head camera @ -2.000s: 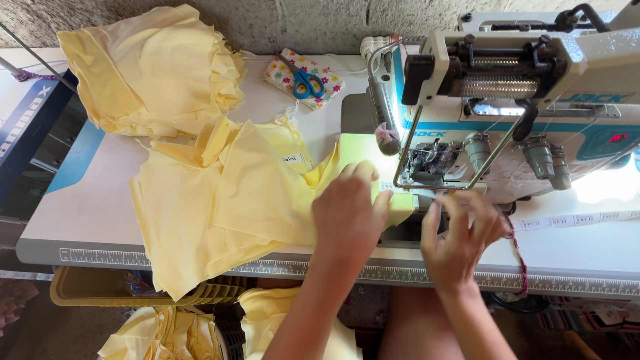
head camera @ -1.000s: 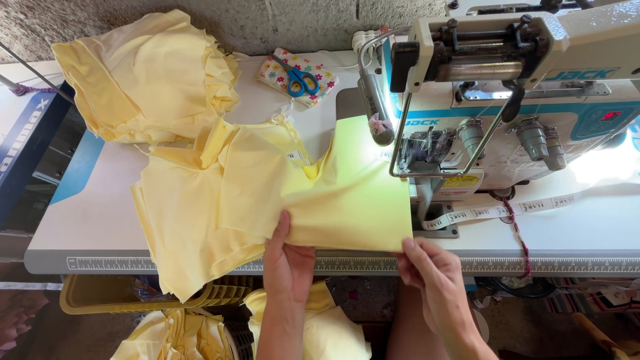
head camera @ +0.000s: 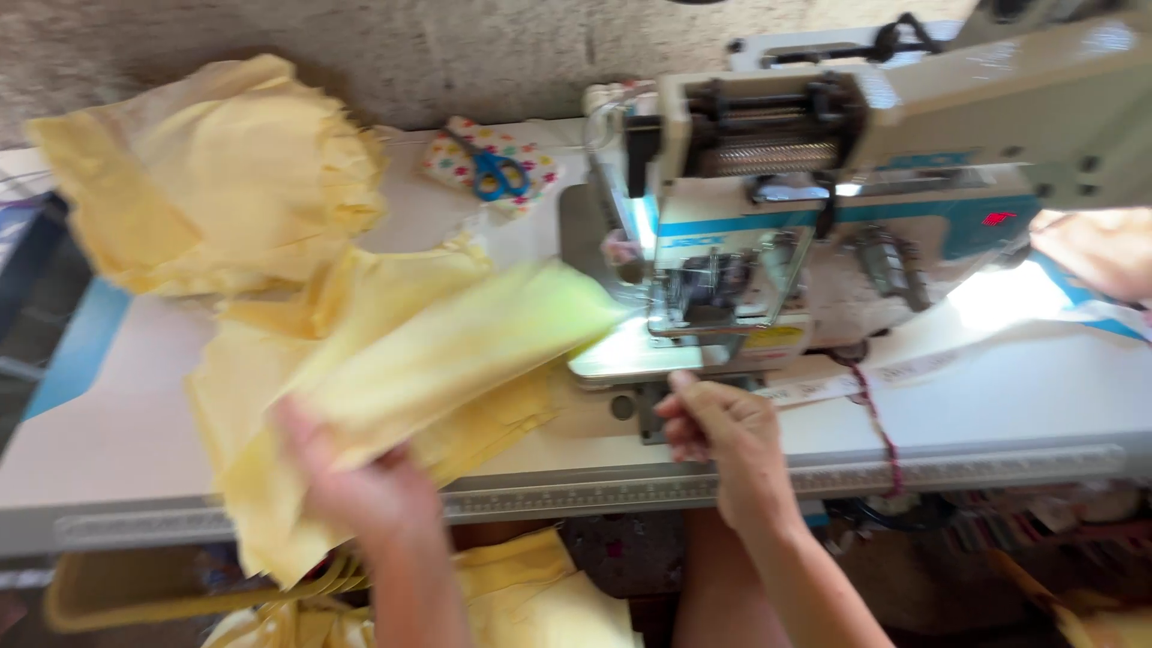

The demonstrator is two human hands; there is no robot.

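Note:
My left hand [head camera: 369,481], blurred, grips a pale yellow fabric piece [head camera: 468,351] by its near edge; the piece slants up over a pile of yellow cut fabric [head camera: 261,378] towards the machine's lit plate. My right hand [head camera: 720,418] is just in front of the plate of the Jack sewing machine [head camera: 720,306], fingers curled with thumb and forefinger close together. Whether it pinches anything is too blurred to tell. A printed label tape [head camera: 882,373] runs rightwards from the machine along the table.
Another yellow fabric pile [head camera: 216,180] lies at the back left. Blue-handled scissors [head camera: 497,174] rest on a flowered cloth [head camera: 535,162] by the wall. A ruler strip [head camera: 585,497] lines the table's front edge. Below are a yellow basket [head camera: 135,589] and more fabric [head camera: 540,585]. Part of a person's hand [head camera: 1098,252] shows at far right.
My left hand has carried the fabric piece leftwards from the machine, over the pile. My right hand, which held the piece's near right corner a second ago, is now off it.

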